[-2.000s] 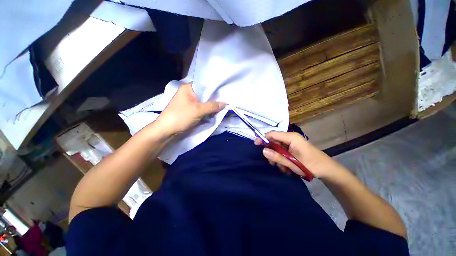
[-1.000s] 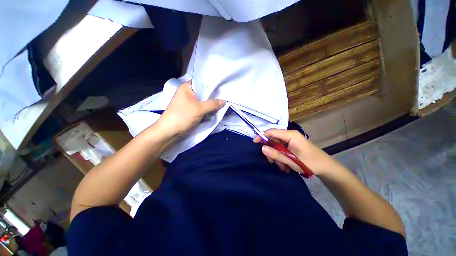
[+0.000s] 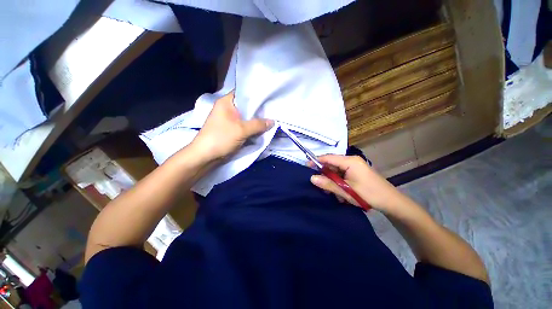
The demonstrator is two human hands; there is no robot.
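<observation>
A white cloth panel [image 3: 284, 72] hangs from the table edge down to my lap, with thin dark lines along its folded lower part. My left hand [image 3: 229, 130] pinches the cloth near the middle, thumb pointing right. My right hand [image 3: 348, 178] holds the scissors [image 3: 342, 186] by their red handles. The silver blades point up and left, and their tips meet the cloth at a fold just right of my left thumb. Whether the tips are between the layers cannot be told.
More white cloth [image 3: 308, 7] and navy cloth [image 3: 203, 30] lie over the table edge above. A brown box with slatted strips [image 3: 402, 78] stands right of the cloth. Side bins with white scraps stand at left [image 3: 100, 172] and right [image 3: 526, 96]. Grey floor [image 3: 466, 193] shows lower right.
The view has shifted slightly. The scissors and my right hand have moved a little up and left. My left hand keeps its hold on the cloth.
</observation>
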